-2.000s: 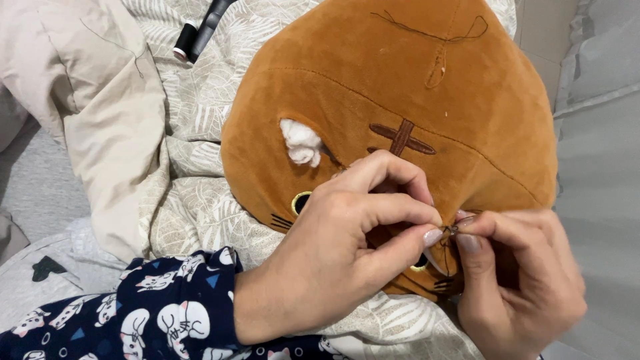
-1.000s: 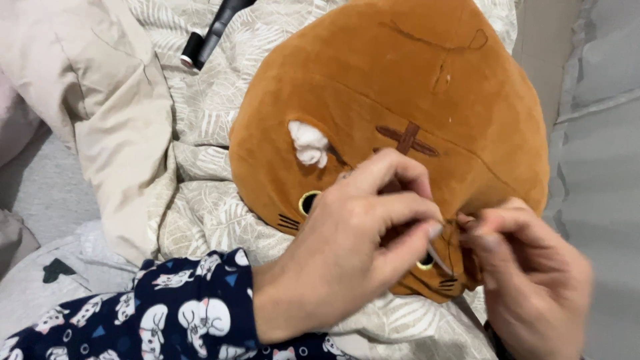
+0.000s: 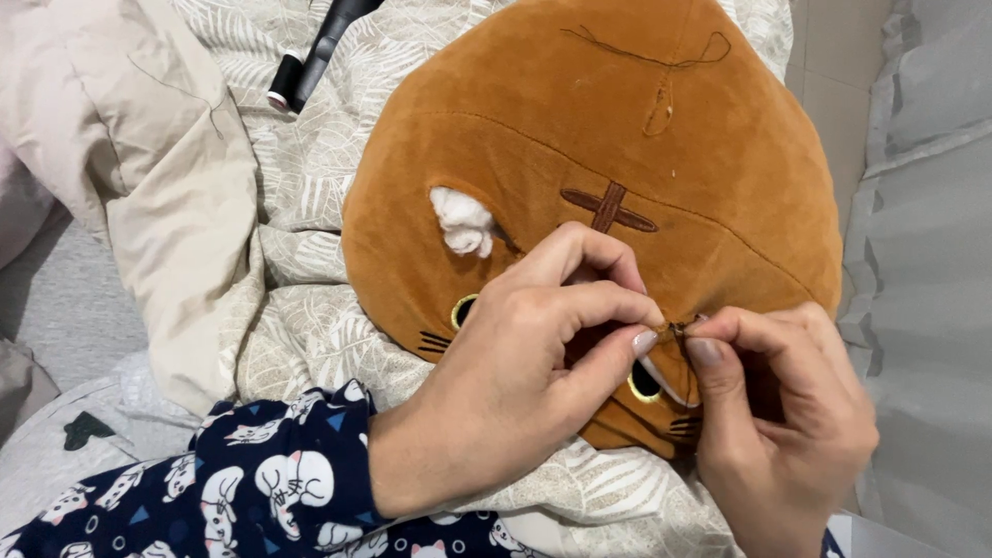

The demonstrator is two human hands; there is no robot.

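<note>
A brown plush toy [image 3: 496,155] with embroidered eyes, whiskers and a cross-shaped mark lies on the patterned bedding. White stuffing [image 3: 463,221] bulges from an opening on its left side. My left hand [image 3: 542,341] pinches the fabric of the toy's ear between thumb and fingers. Close against it, my right hand [image 3: 775,387] pinches the same ear at dark thread stitches [image 3: 678,329]. Whether a needle is between my right fingertips cannot be told. A loose dark thread [image 3: 659,58] lies across the top of the plush.
A spool of black thread [image 3: 286,77] rests beside a black handled tool [image 3: 329,46] at the upper left. A beige cloth [image 3: 186,232] is bunched on the left, with a thread on it. A grey curtain [image 3: 930,271] hangs on the right.
My right hand was a little lower and apart from my left fingertips one second ago; now its fingertips are close to them at the ear. My left hand keeps its pinch.
</note>
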